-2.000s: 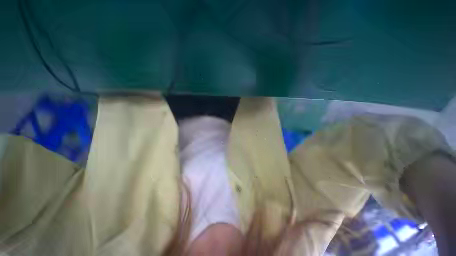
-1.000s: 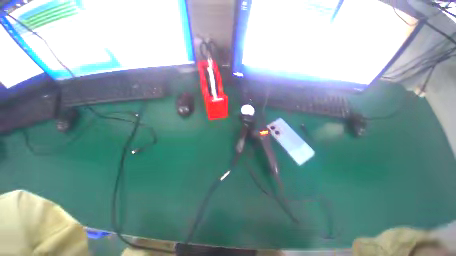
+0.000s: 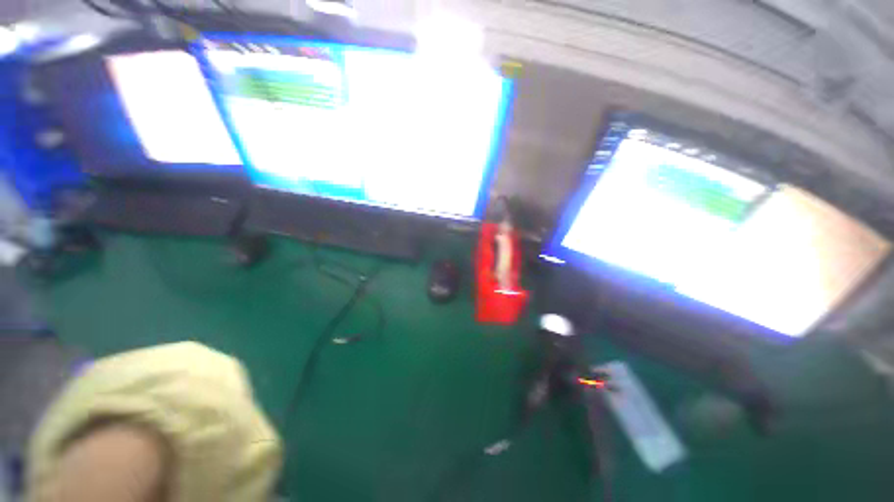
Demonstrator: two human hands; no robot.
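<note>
In the head view, the yellow sleeve (image 3: pixel 186 402) of my left arm rises at the lower left. Bare skin of my left hand or wrist (image 3: pixel 113 466) shows at its cuff, cut off by the bottom edge; fingers are hidden. My right hand is out of the picture. Nearest on the green mat (image 3: pixel 225 319) are dark wand-like handles, one (image 3: pixel 596 431) with an orange-red light, a pale blue phone (image 3: pixel 642 417) lying flat to their right, a red block (image 3: pixel 500 306) and a small white disc (image 3: pixel 556 325). The picture is blurred.
Bright monitors (image 3: pixel 382 127) stand along the back, another (image 3: pixel 686 230) at the right. Black keyboards (image 3: pixel 333 224) lie below them. A mouse (image 3: pixel 443 280) sits left of the red block, another (image 3: pixel 247 249) further left. A dark cable (image 3: pixel 319 353) crosses the mat. Blue items (image 3: pixel 24 127) show far left.
The view has risen from my lap to the bench, then turned left and up, showing more of the left monitors. My left sleeve now shows bare skin at its cuff; my right sleeve has left the picture.
</note>
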